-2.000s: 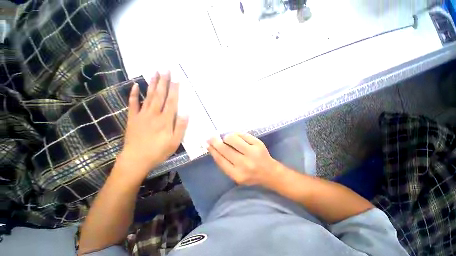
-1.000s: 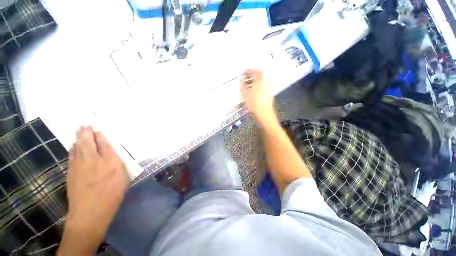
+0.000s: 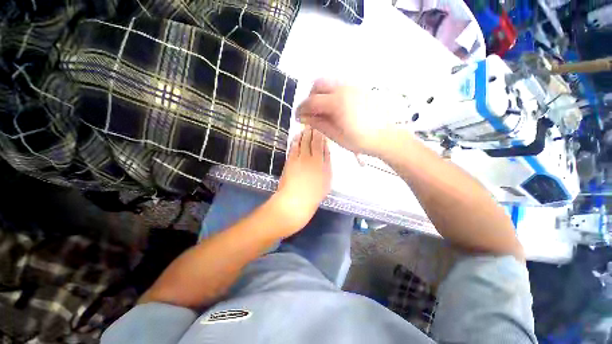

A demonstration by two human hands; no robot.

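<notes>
A plaid garment [image 3: 178,101], dark with cream and yellowish lines, lies flat on the left of the white table, its straight end beside my hands. My left hand [image 3: 307,171] lies flat, palm down, at that end near the table's front edge. It grips nothing. A white card is hard to tell from the white table under it. My right hand [image 3: 335,114] is just beyond the left fingertips, thumb and fingers pinched together at the garment's end. Whether a small thing is between them is too blurred to tell.
A grey ruler strip [image 3: 382,211] runs along the table's front edge. A white and blue sewing machine [image 3: 493,101] stands at the right. More plaid cloth [image 3: 43,289] lies below at the left. Pinkish cloth [image 3: 451,23] lies at the back.
The view has swung left. My right hand has come back from the machine side to the garment's end, beside my left hand. My left hand stays flat there.
</notes>
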